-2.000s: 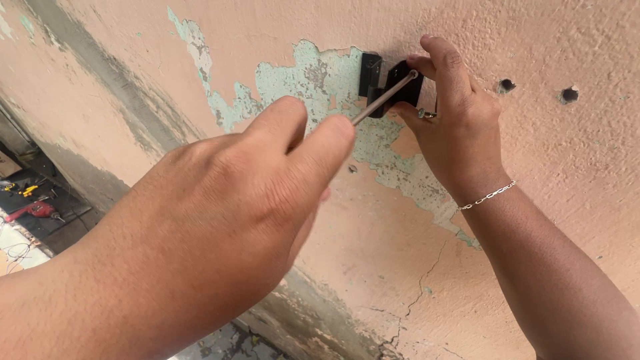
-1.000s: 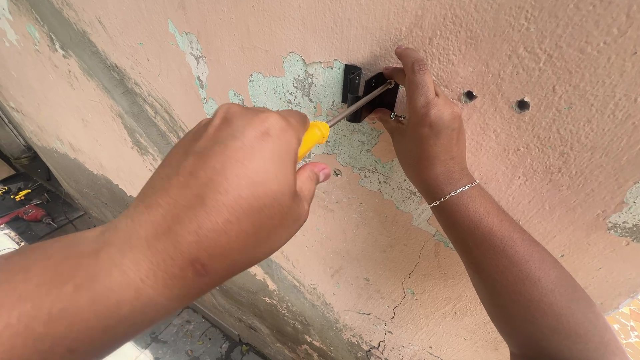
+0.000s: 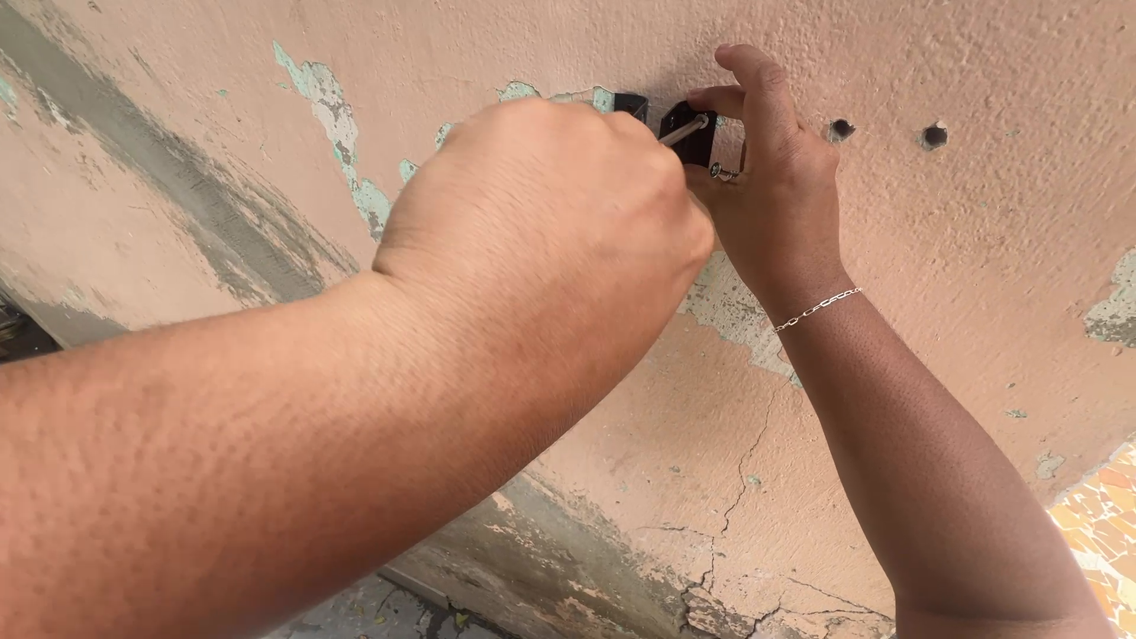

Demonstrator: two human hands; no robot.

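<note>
A black metal bracket (image 3: 693, 149) is against the painted wall, and part of it shows just left of my right fingers. My right hand (image 3: 779, 173) steadies it by the edge, thumb below and fingers above. A loose screw (image 3: 722, 172) pokes out beside that thumb. My left hand (image 3: 550, 204) is closed around a screwdriver (image 3: 680, 134); only its metal shaft shows, with the tip at a screw head in the bracket's upper part. The handle is hidden behind the left hand, as is some of the bracket's left side.
Two drilled holes, one (image 3: 841, 130) nearer and one (image 3: 934, 136) farther, lie right of my right hand. The wall (image 3: 958, 266) has flaking paint and cracks. Orange mosaic tiling (image 3: 1100, 524) borders the lower right, and grey paving (image 3: 382, 612) lies below.
My left hand has turned and moved closer to the bracket, covering the yellow screwdriver handle seen one second ago. My right hand still holds the bracket.
</note>
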